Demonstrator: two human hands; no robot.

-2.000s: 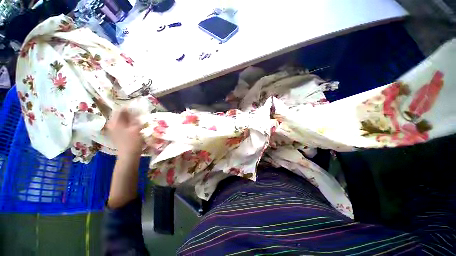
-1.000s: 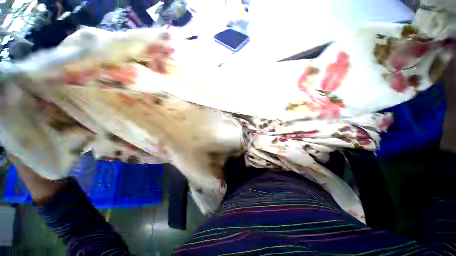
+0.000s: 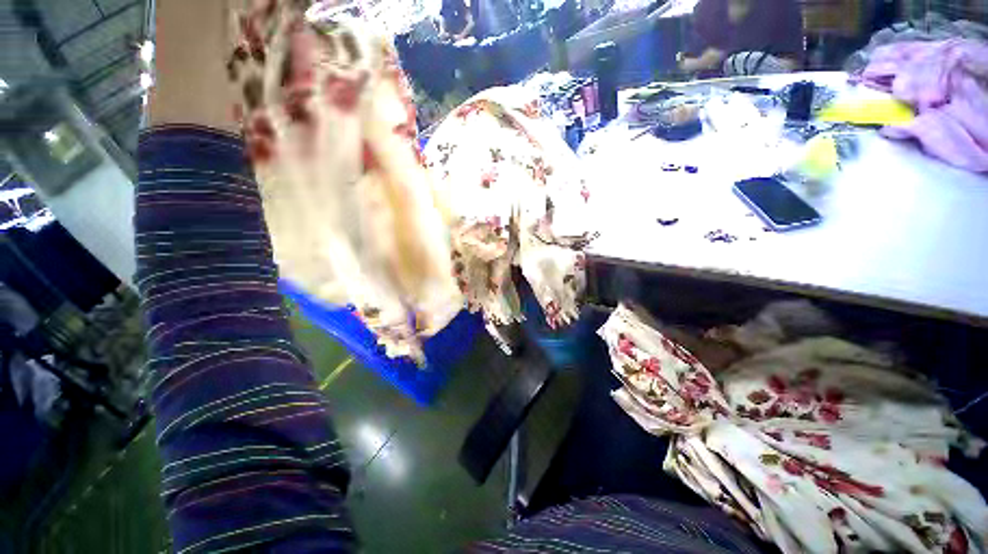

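Observation:
My left arm is raised along the left side, its sleeve striped and its forearm bare; the hand is cut off by the top edge. A floral garment (image 3: 358, 162), cream with red flowers, hangs beside that forearm, blurred; its hold is not visible. A second floral piece (image 3: 509, 173) drapes over the table's left end. More floral cloth (image 3: 802, 433) lies bunched by my lap at the lower right. My right hand is not in view.
The white table (image 3: 867, 238) holds a smartphone (image 3: 777, 202), small dark bits (image 3: 720, 236), clear plastic and a pink cloth (image 3: 937, 92). A blue crate (image 3: 401, 352) stands below the hanging cloth. Part of a person shows across the table.
The view has swung left. My left arm has risen from low at the left to the top edge. One floral garment now hangs beside it, apart from the lap cloth.

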